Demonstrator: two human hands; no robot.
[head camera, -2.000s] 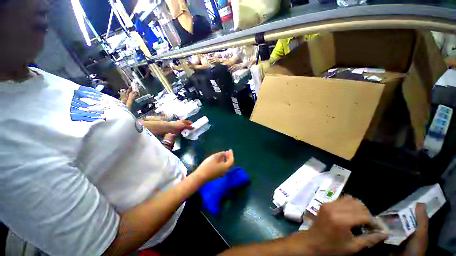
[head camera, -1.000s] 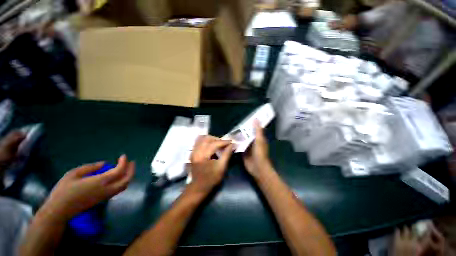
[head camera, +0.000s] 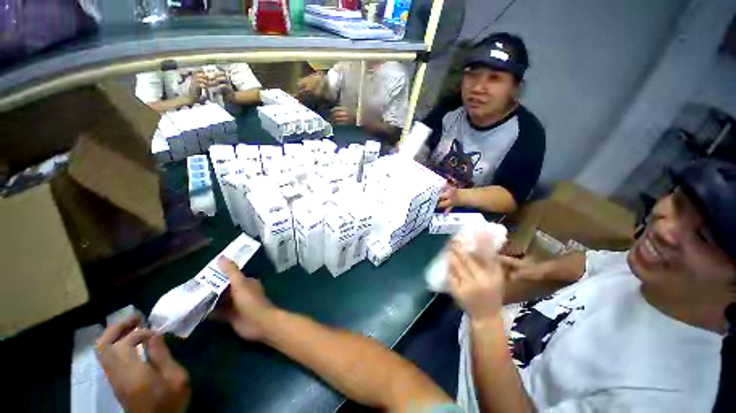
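Observation:
My right hand (head camera: 244, 303) grips a slim white printed carton (head camera: 211, 280), held tilted above the green table. My left hand (head camera: 144, 365) is at the lower left, fingers bent, beside the carton's near end; whether it pinches anything is unclear. More white cartons (head camera: 86, 373) lie at the lower left edge, partly behind my left hand. A large group of white cartons (head camera: 278, 227) stands upright in rows at the centre.
A brown corrugated box (head camera: 36, 262) is at the left. Closed cartons (head camera: 196, 129) are stacked behind, near a blue-marked carton (head camera: 200, 184). Two people are at the right; the nearer holds a white crumpled item (head camera: 466, 252). A shelf (head camera: 202, 40) crosses above.
The view has swung right, bringing the standing cartons to the centre and the people at the right into view. My right hand still holds the carton; my left hand is lower and further from it.

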